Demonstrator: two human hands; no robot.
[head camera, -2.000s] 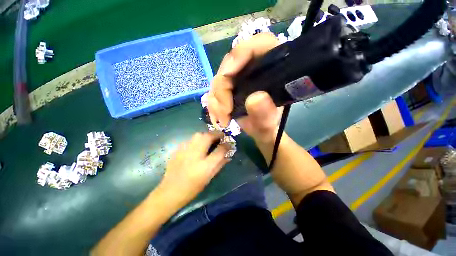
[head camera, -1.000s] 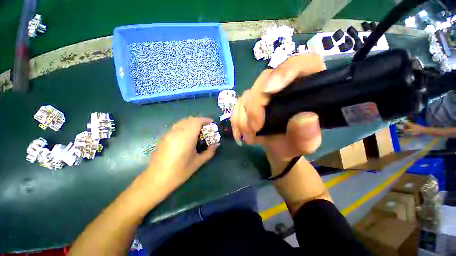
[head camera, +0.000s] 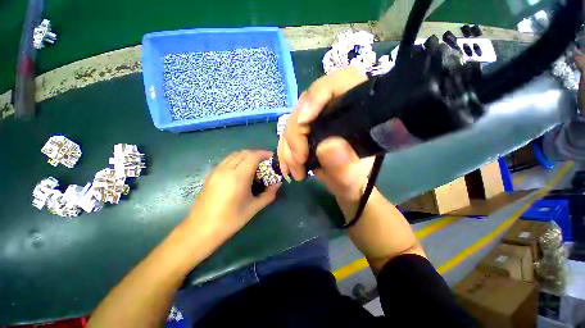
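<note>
My left hand (head camera: 232, 192) rests on the dark green bench and grips a small white insert (head camera: 268, 173) between thumb and fingers. My right hand (head camera: 327, 131) is closed around a thick black electric screwdriver (head camera: 385, 109) with a label on its body. The screwdriver's nose end is at the insert; my fingers hide much of it, so contact cannot be told. A thin black cord hangs by my right wrist. A blue tray (head camera: 154, 96) of tiny silver screws lies beyond my hands. Another white piece is partly hidden behind my right fingers.
Several white inserts (head camera: 109, 186) lie on the bench at left. A white pile (head camera: 349, 52) and a white strip block (head camera: 481, 51) with black pieces are beyond the tray's right side. A green conveyor runs along the back. Cartons (head camera: 494, 288) stand at lower right; part of a person shows at the right edge.
From one second ago, my right hand and the screwdriver have moved left, bringing the nose to the insert. The screwdriver's rear has tilted up in view. My left hand stays in about the same place.
</note>
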